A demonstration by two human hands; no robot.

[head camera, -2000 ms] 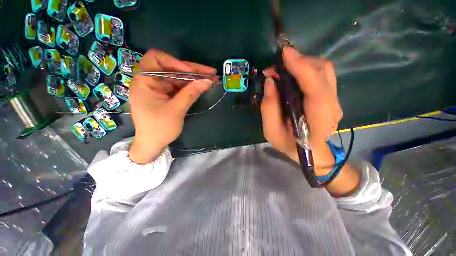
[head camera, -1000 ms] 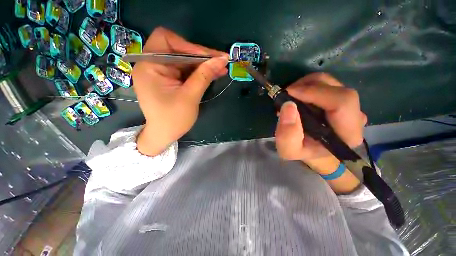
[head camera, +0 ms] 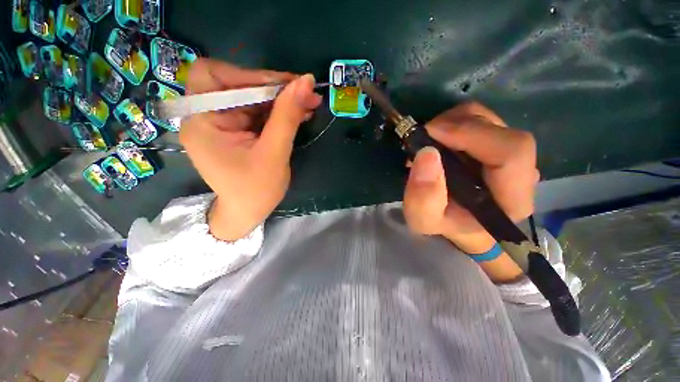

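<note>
A circuit board in a turquoise housing (head camera: 350, 89) lies on the dark green mat in front of me. My left hand (head camera: 250, 145) is shut on the silver-grey tweezers (head camera: 231, 98), their tips at the board's left edge. My right hand (head camera: 477, 175) is shut on the black soldering iron (head camera: 470, 192). The iron's brownish tip is at the board's upper right part; whether it touches is unclear. A thin solder wire (head camera: 323, 132) runs from the left side under my left hand to near the board's lower left edge.
Several similar boards (head camera: 91, 108) lie clustered at the left. A dark green spool holder (head camera: 30, 168) stands at the left edge. Small dark bits lie right of the board. A blue band (head camera: 488, 254) is on my right wrist. Plastic-wrapped surfaces show at both lower sides.
The iron has swung in from upright to slant onto the board. Since the last frame, its tip has moved slightly up and left. The tweezers have tilted and drawn slightly left.
</note>
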